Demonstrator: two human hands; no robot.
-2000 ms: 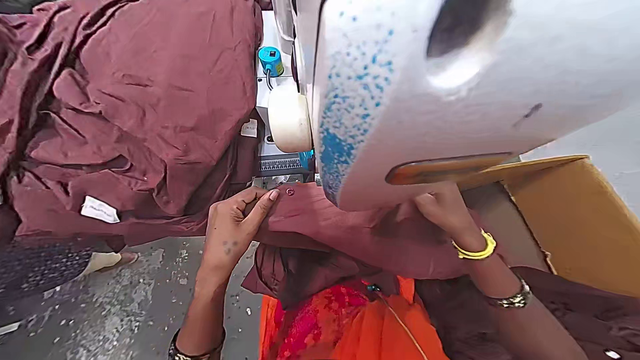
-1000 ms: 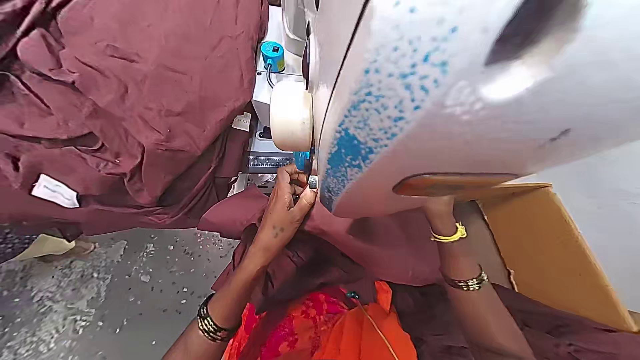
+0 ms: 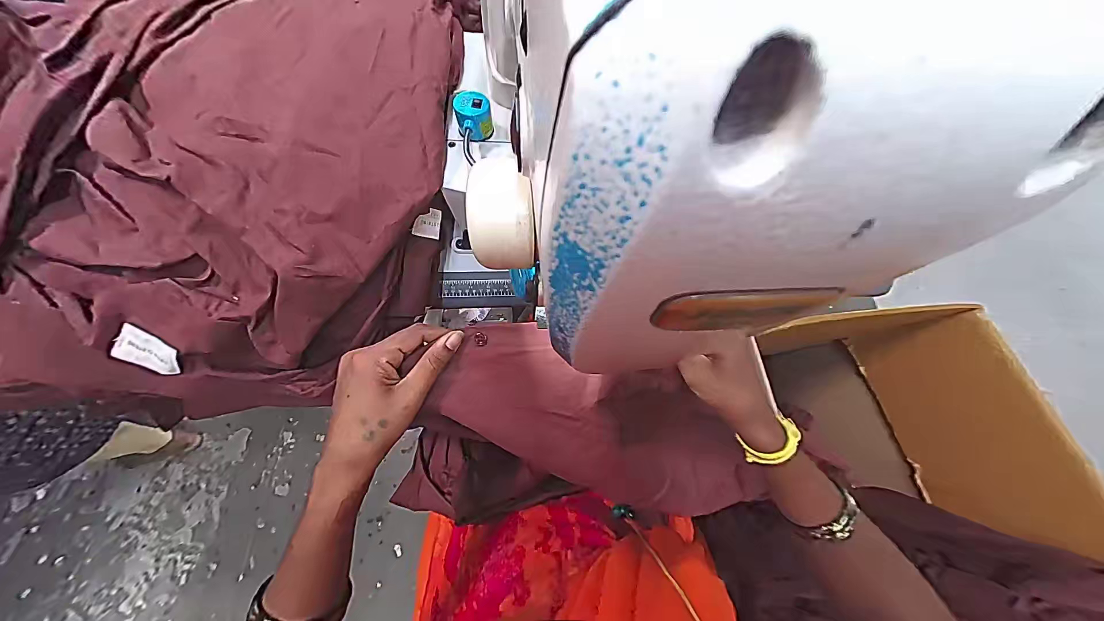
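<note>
My left hand (image 3: 392,379) pinches the edge of a maroon garment (image 3: 526,388) between thumb and fingers, left of the sewing machine's head (image 3: 690,198). A small round button (image 3: 480,339) shows on the cloth just right of my thumb. Below the machine's head, my right hand (image 3: 724,379) is closed at the garment's right part; its fingertips are partly hidden. The needle area is hidden behind the head. Behind the cloth edge lies a marked scale (image 3: 476,288) on the machine bed, with a cream round wheel-like part (image 3: 500,212) above it.
A large heap of maroon garments (image 3: 285,172) with white labels covers the left side. A blue device with a cable (image 3: 473,116) stands behind the wheel-like part. An open cardboard box (image 3: 975,405) is at the right. Part of a person's foot (image 3: 185,440) shows at the lower left.
My left hand has moved left, away from the machine's head, and the button on the cloth now shows beside its thumb. My right hand remains below the head, more of it visible.
</note>
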